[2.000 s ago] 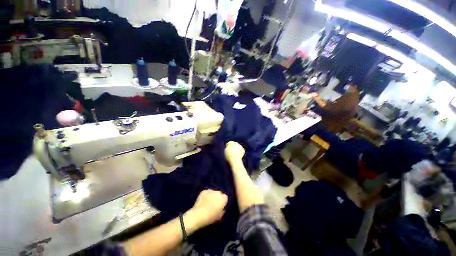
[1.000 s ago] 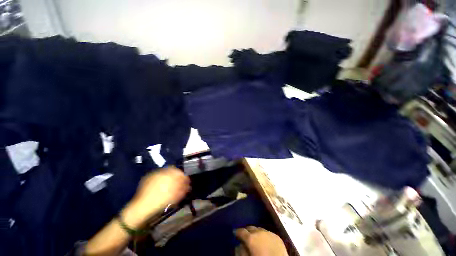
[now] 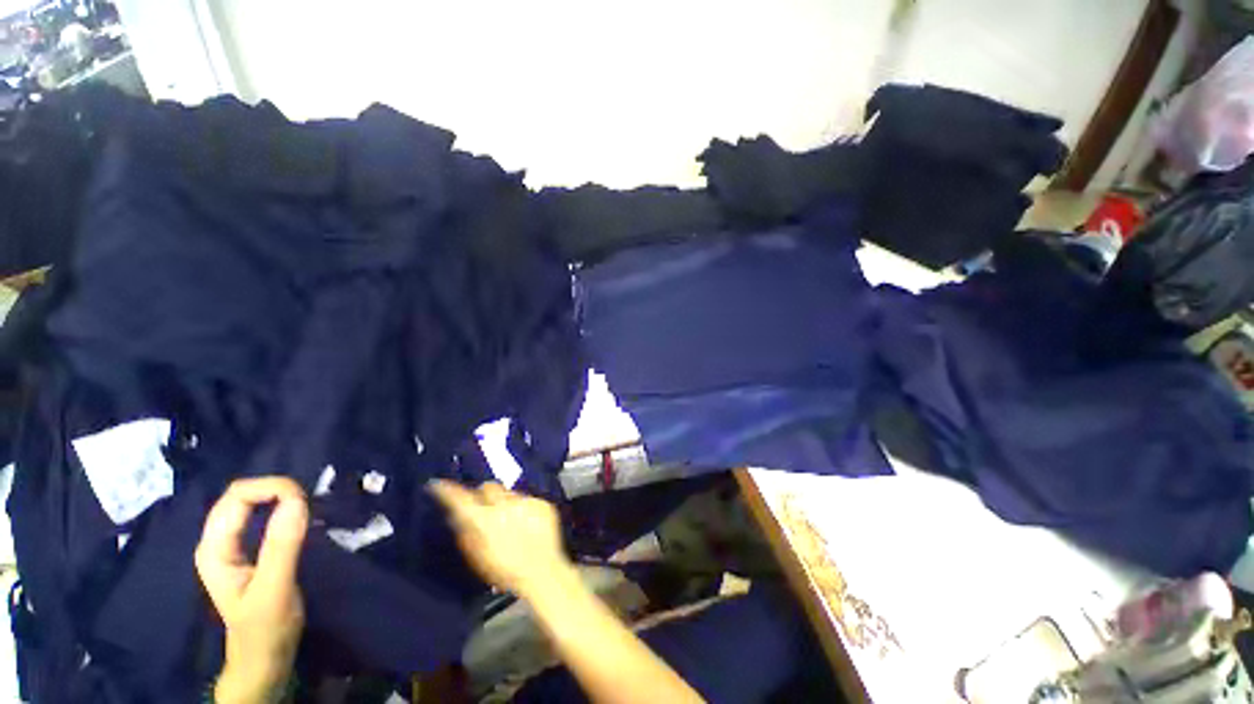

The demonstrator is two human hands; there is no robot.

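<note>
A large heap of navy cut pieces [image 3: 344, 261] hangs down at the left, with a white paper ticket [image 3: 124, 468] and several smaller white labels on it. My left hand [image 3: 256, 578] is at the lower front of the heap, thumb and finger curled towards each other; whether cloth is pinched between them is unclear. My right hand [image 3: 506, 534] is to its right, slightly blurred, fingers pointing left over the heap near the labels; its fingertips are hard to make out. A navy cloth [image 3: 736, 644] lies low in front of me, right of my right forearm.
Flat navy panels [image 3: 729, 323] lie beyond the gap by the wooden-edged white table [image 3: 949, 543]. Crumpled navy cloth [image 3: 1086, 392] covers its back right. A dark stack [image 3: 949, 172] and a black plastic bag [image 3: 1203, 255] are behind. The sewing machine's end [image 3: 1169, 653] shows lower right.
The view has turned from the machine to the heap at the left. Since one second ago, my left hand has moved left and my right hand has come from the table edge to the heap.
</note>
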